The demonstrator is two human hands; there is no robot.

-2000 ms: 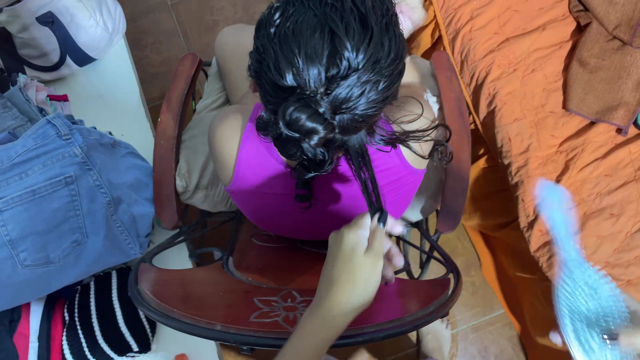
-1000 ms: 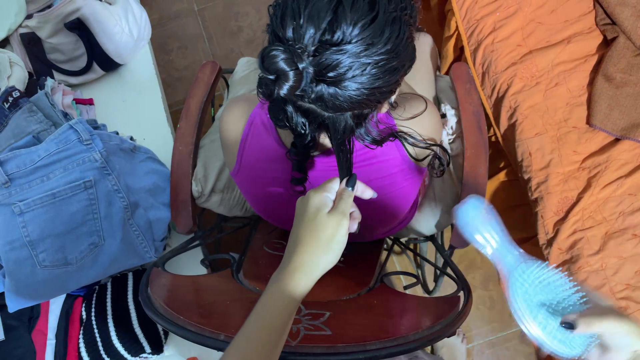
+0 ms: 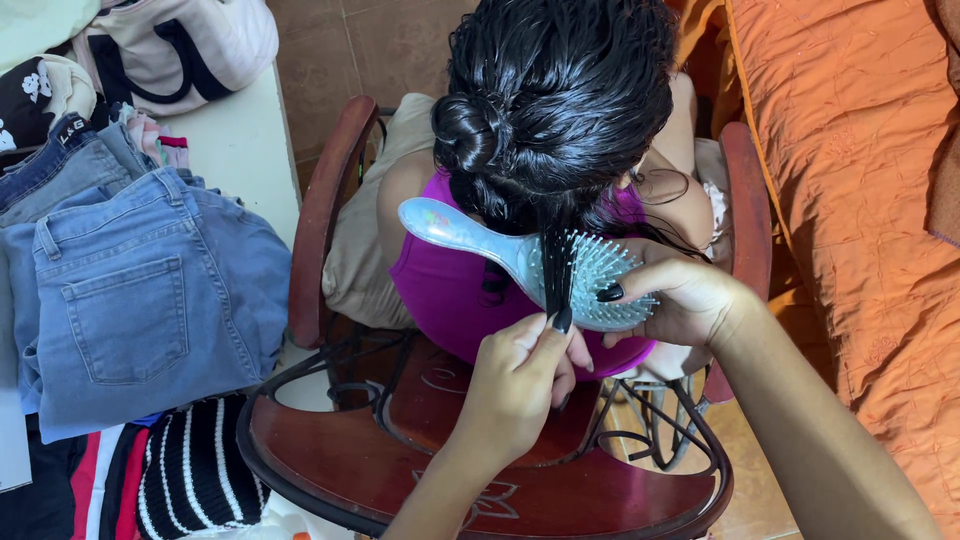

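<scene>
A seated person with wet black hair [image 3: 562,97] has their back to me and wears a purple top [image 3: 450,315]. Part of the hair is coiled in a bun [image 3: 469,131] at the left of the head. My left hand [image 3: 525,375] pinches the lower end of a straight hair strand [image 3: 556,262] between thumb and fingers. Behind that strand lies a light blue paddle hairbrush [image 3: 600,277], bristles facing me and handle pointing left. My right hand [image 3: 667,292] grips the brush by its head, thumb over the bristles; its other fingers are mostly hidden under the brush.
The person sits in a wooden chair [image 3: 480,465] with a dark metal frame and armrests on both sides. Folded jeans [image 3: 142,300], striped knitwear [image 3: 199,465] and a bag [image 3: 172,56] lie on a white surface [image 3: 259,150] at left. Orange bedding [image 3: 862,225] spreads along the right.
My right hand has brought the hairbrush from the lower right to the strand, and now holds it by the head behind the hair. My left hand still holds the strand.
</scene>
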